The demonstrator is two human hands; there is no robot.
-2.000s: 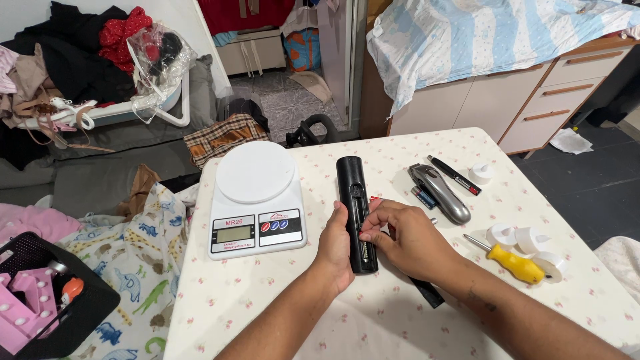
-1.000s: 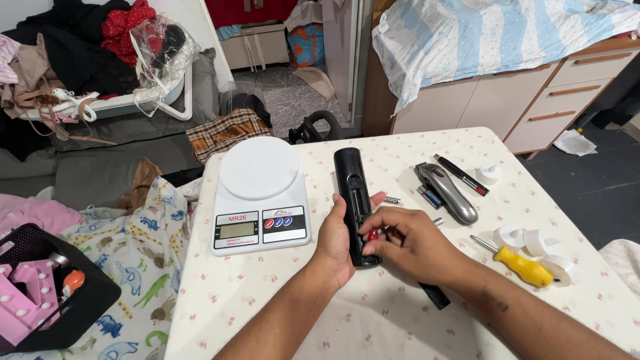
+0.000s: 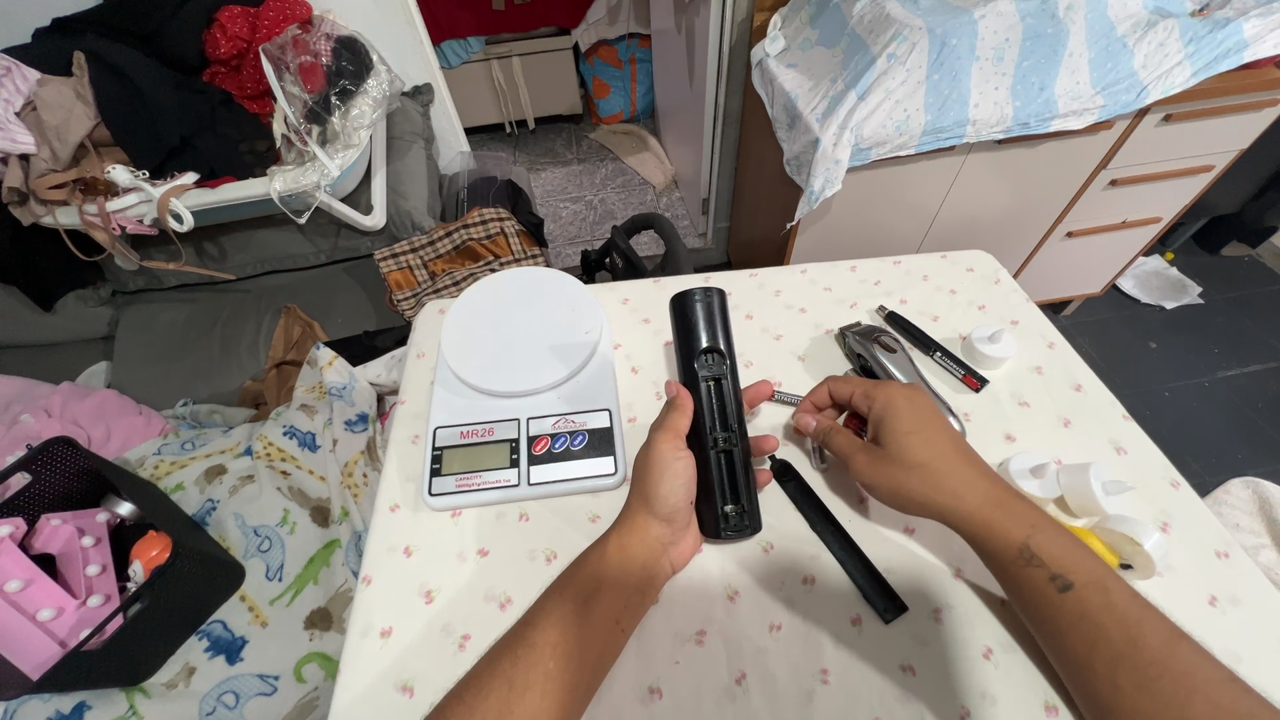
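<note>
My left hand [image 3: 672, 478] holds a black remote control [image 3: 714, 420] from its left side, back up, with the long battery compartment uncovered and no battery seen in it. Right of the remote, my right hand [image 3: 880, 440] pinches a small red and silvery thing, probably a battery, mostly hidden by the fingers. Another battery [image 3: 787, 398] lies between the two hands, by the right fingertips. The slim black battery cover [image 3: 840, 542] rests on the tablecloth below my right hand. Behind that hand is a silver hair clipper [image 3: 890, 366], partly covered.
A white kitchen scale [image 3: 525, 400] stands left of the remote. At the right are a black marker [image 3: 932, 348], several white tealight candles [image 3: 988, 346] and a partly hidden yellow handle [image 3: 1095, 545]. A black basket [image 3: 190, 590] sits beyond the table's left edge.
My right hand has moved from the remote's battery compartment to the table at its right, with a small red thing in its fingers. My left hand still holds the remote.
</note>
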